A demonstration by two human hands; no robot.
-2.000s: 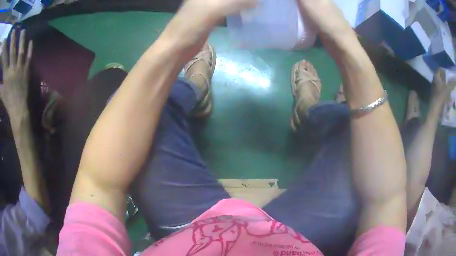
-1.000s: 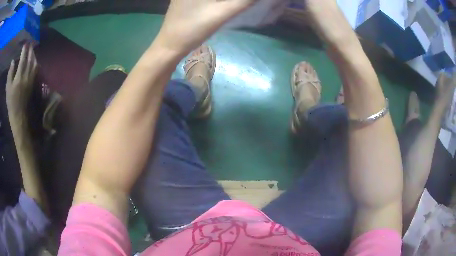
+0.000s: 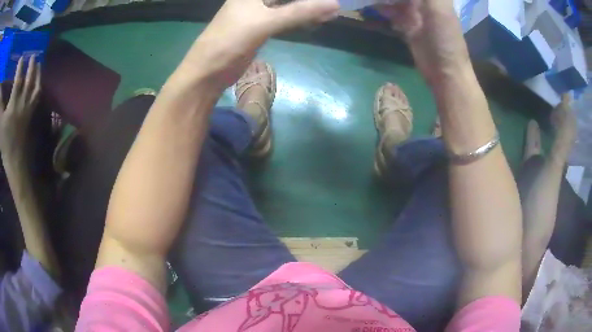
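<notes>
A sliver of a pale, whitish object (image 3: 359, 3) shows at the top edge between my hands; most of it is out of the picture, so I cannot tell which part it is. My left hand (image 3: 276, 18) is cut off by the top edge, its thumb stretched along the object's near side. My right hand (image 3: 425, 23) is at the object's other end, its fingers bent and blurred, also partly cut off. Both hands are raised above and beyond my knees.
Blue and white cartons (image 3: 496, 29) lie on the bench at the upper right. At the left, a neighbour's hand (image 3: 23, 97) touches a blue box (image 3: 24, 52). Another neighbour's arm (image 3: 545, 201) is at the right. Green floor (image 3: 318, 181) lies between my sandalled feet.
The frosted body seen between my hands two seconds ago has moved up, almost out of the picture. My right hand's fingers now show more. The blue box at the left has come under the neighbour's fingers.
</notes>
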